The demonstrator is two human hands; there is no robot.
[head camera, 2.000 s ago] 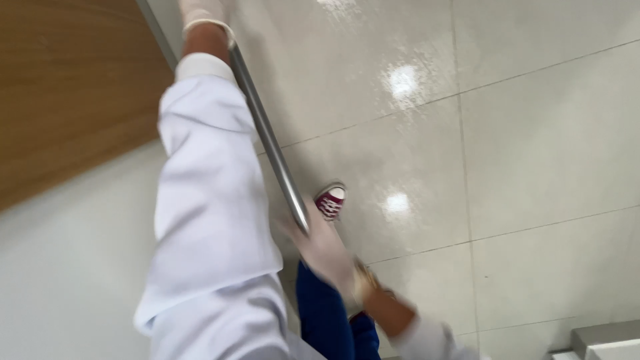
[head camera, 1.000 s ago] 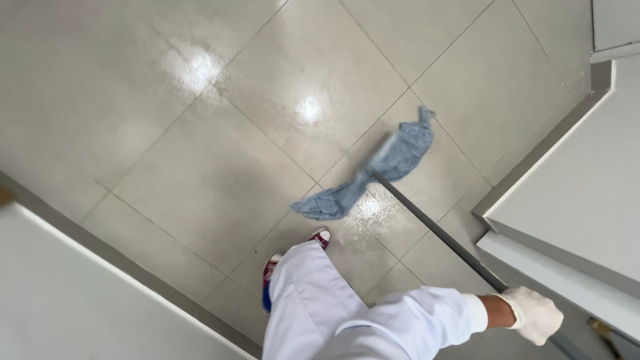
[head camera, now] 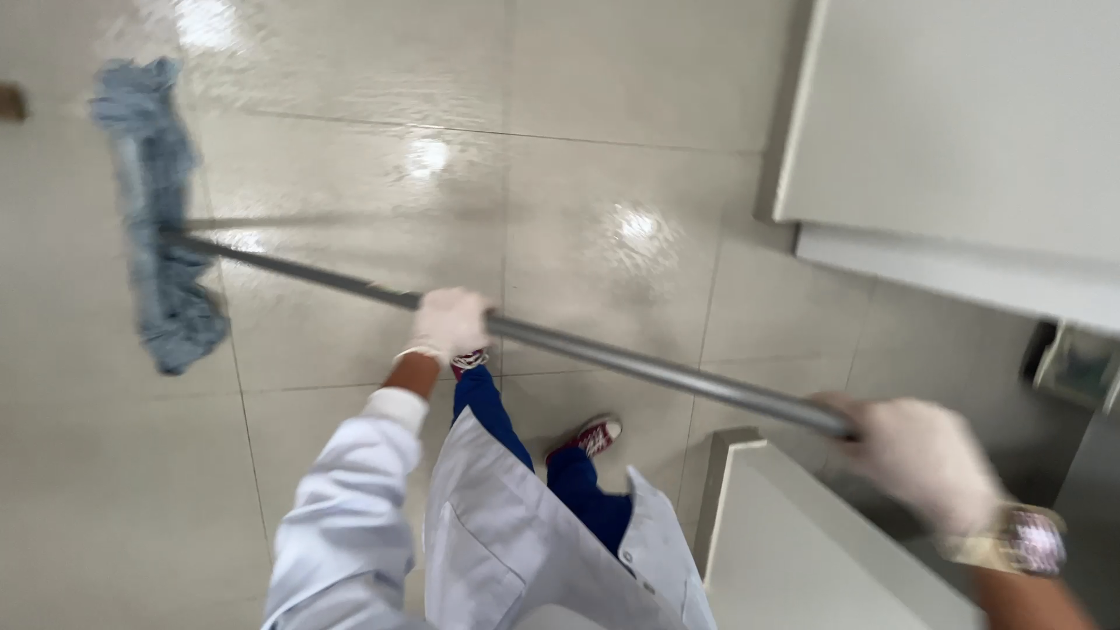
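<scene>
A long grey metal pole [head camera: 630, 360] slants across the view from the lower right to the upper left. My left hand [head camera: 452, 324], in a pale glove, is closed around its middle. Near the pole's upper end, my right hand [head camera: 927, 459] grips it, also gloved and somewhat blurred, with a watch [head camera: 1031, 538] at the wrist. At the far end of the pole a blue-grey cloth [head camera: 162, 219] hangs over a mop head or squeegee, whose exact form is hidden. The cloth is at or just over the tiled floor [head camera: 604, 192], left of my feet.
My red sneakers [head camera: 598, 435] stand on the glossy floor under a white coat [head camera: 516, 534]. A pale panel with a raised edge [head camera: 945, 114] fills the upper right. Another pale panel [head camera: 787, 542] is at the lower right. A small blurred brown object [head camera: 12, 102] lies at the left edge.
The cloth now shows left of my feet; one second ago it lay ahead of them. My left hand has come into view on the pole. The view has turned greatly.
</scene>
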